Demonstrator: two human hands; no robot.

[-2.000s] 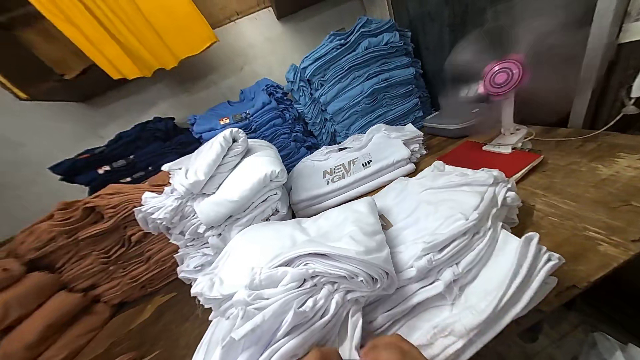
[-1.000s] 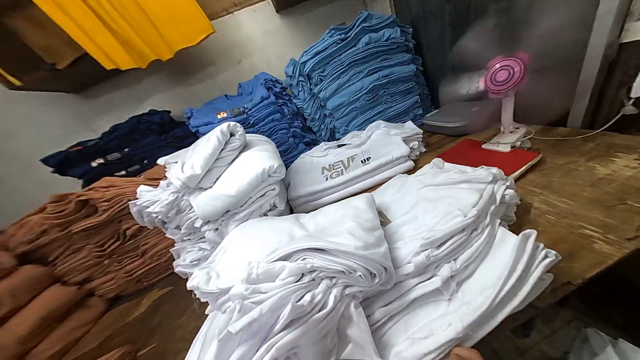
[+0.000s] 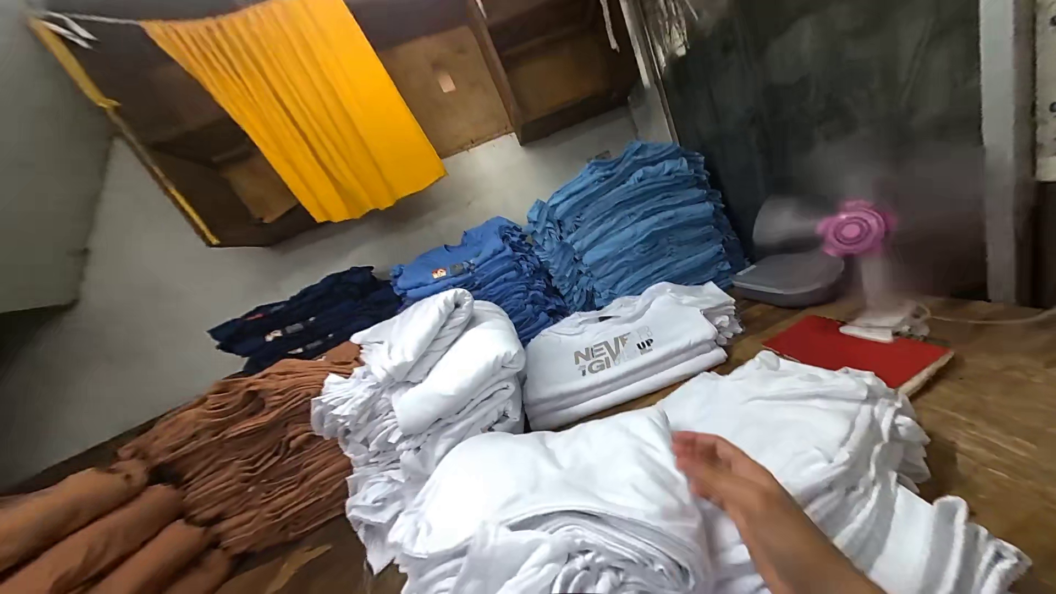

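Note:
My right hand [image 3: 730, 483] reaches in from the lower right, its fingers extended against the right edge of the front pile of folded white garments [image 3: 569, 462]. It grasps nothing that I can see. Just to its right lies another pile of white garments [image 3: 792, 412], fanned toward the lower right. Behind the front pile, at the left, stands a taller stack of folded white cloth [image 3: 462, 363]. Folded white shirts with printed lettering [image 3: 619, 355] lie behind, at the centre. My left hand is out of view.
Brown garments [image 3: 256, 445], navy shirts [image 3: 318, 318], blue shirts [image 3: 487, 264] and a tall lighter blue stack [image 3: 639, 227] line the back. A running pink fan [image 3: 858, 227] stands at a red board [image 3: 854, 351]. Yellow cloth [image 3: 313, 99] hangs from a wooden shelf [image 3: 445, 82].
My right hand has come up to the right edge of the front white pile; one second ago only fingertips showed at the bottom edge. The view has tilted up, showing more of the shelf.

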